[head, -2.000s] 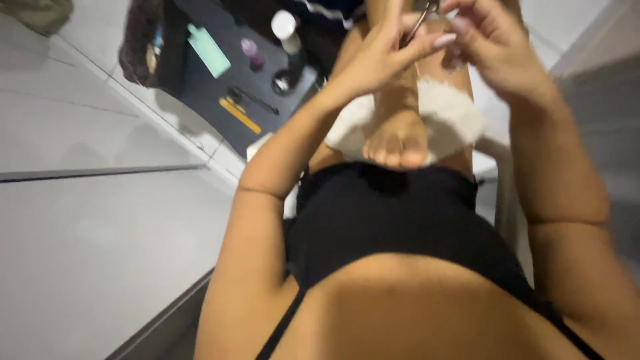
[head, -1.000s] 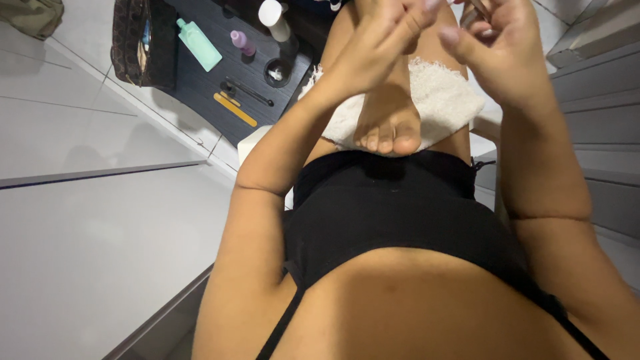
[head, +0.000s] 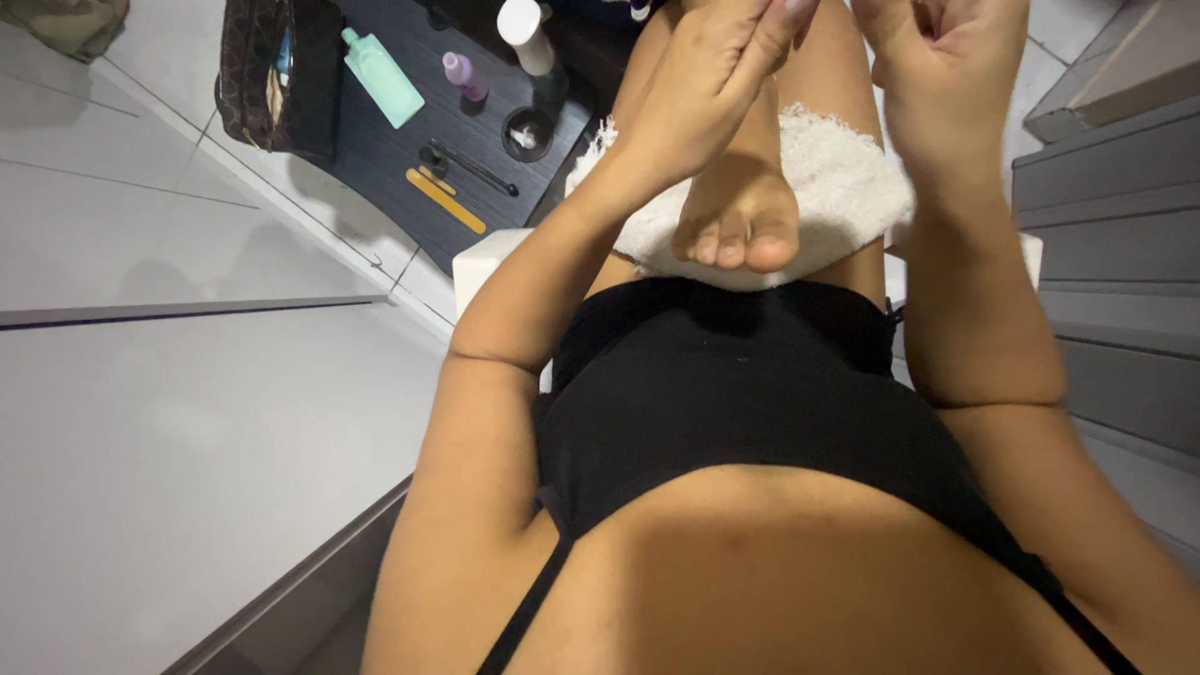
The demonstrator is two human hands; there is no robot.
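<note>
Near the top centre, my left hand is above a bare foot, its fingertips at the frame's top edge. My right hand is raised to the right of it, fingers curled and partly cut off by the top edge. Whether either hand holds anything cannot be made out. The foot, toes pointing down toward my black top, rests on a white fringed towel laid over my thighs.
On a dark tray table at upper left are a mint-green bottle, a small purple bottle, a white-capped bottle, a small round dish, an orange nail file and a thin dark tool. A dark patterned bag stands beside them.
Both hands have moved toward the top edge and farther apart. The metal tool seen between the fingers two seconds ago is out of sight.
</note>
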